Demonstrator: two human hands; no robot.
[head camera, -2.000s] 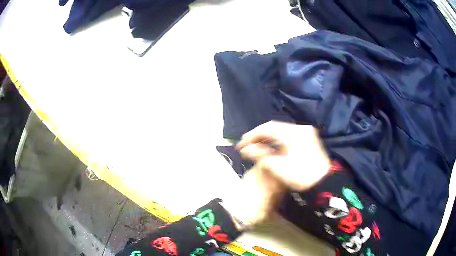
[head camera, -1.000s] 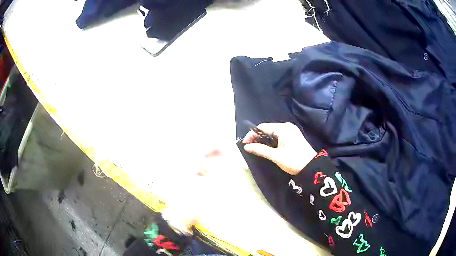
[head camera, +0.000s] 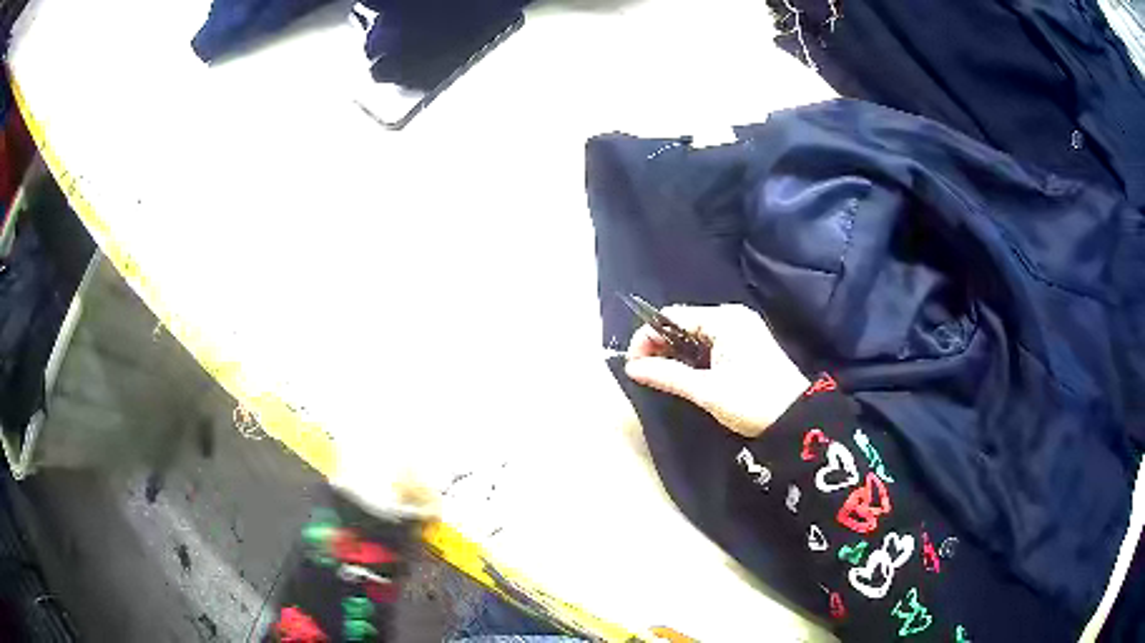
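Note:
A navy jacket (head camera: 1055, 377) lies with its shiny wrinkled lining up on the right half of the view. My right hand (head camera: 722, 364) rests on the jacket's matte edge band. It holds small dark thread snips (head camera: 666, 329), metal points sticking out up and to the left. The thumb and finger are at the cloth's left edge, where a pale thread end shows. My left hand (head camera: 383, 487) is at the table's yellow edge at lower left. It is blurred and washed out, so its fingers cannot be made out.
The white table (head camera: 377, 289) has a curved yellow edge. A flat dark-edged phone-like object (head camera: 399, 116) lies partly under navy cloth (head camera: 440, 38) at the top. More navy garments (head camera: 992, 101) with pale threads lie at top right. Loose thread hangs at the left edge. Grey floor shows below.
My left hand has moved from beside my right hand down and left to the table edge. My right hand stays at the cloth edge, and the snips show more clearly.

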